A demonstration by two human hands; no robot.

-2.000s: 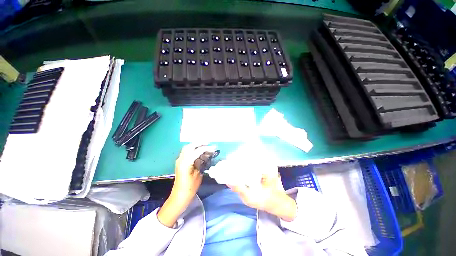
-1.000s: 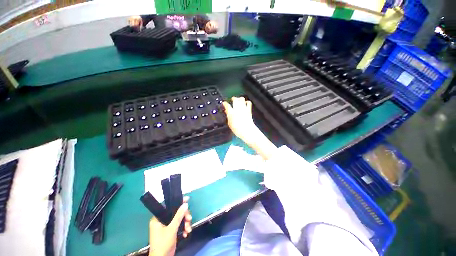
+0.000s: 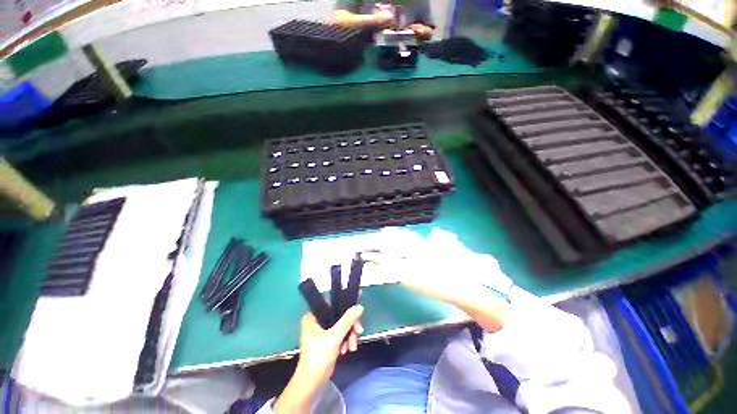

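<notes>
My left hand [image 3: 327,344] holds three slim black housings [image 3: 335,293] fanned upright near the bench's front edge. My right hand [image 3: 396,263] reaches in from the right over the white paper sheet [image 3: 317,252]; its fingertips are at the top of the rightmost housing. It is blurred and overexposed, so whether it holds something small is unclear. The centre tray stack [image 3: 347,194] stands behind the sheet, its top tray dotted with small white-spotted inserts and a white label at its right corner. The white cloth [image 3: 461,257] lies partly behind my right forearm.
Loose black housings [image 3: 233,281] lie left of my left hand. A white liner pile [image 3: 121,323] with a row of black bars is at far left. Ribbed trays [image 3: 586,162] stand at right. A blue crate [image 3: 646,356] is below the bench. A person's hands [image 3: 420,31] are beyond.
My right hand has come back from the right edge of the centre tray to the housings in my left hand. The left hand still holds the three fanned housings. The view has turned left.
</notes>
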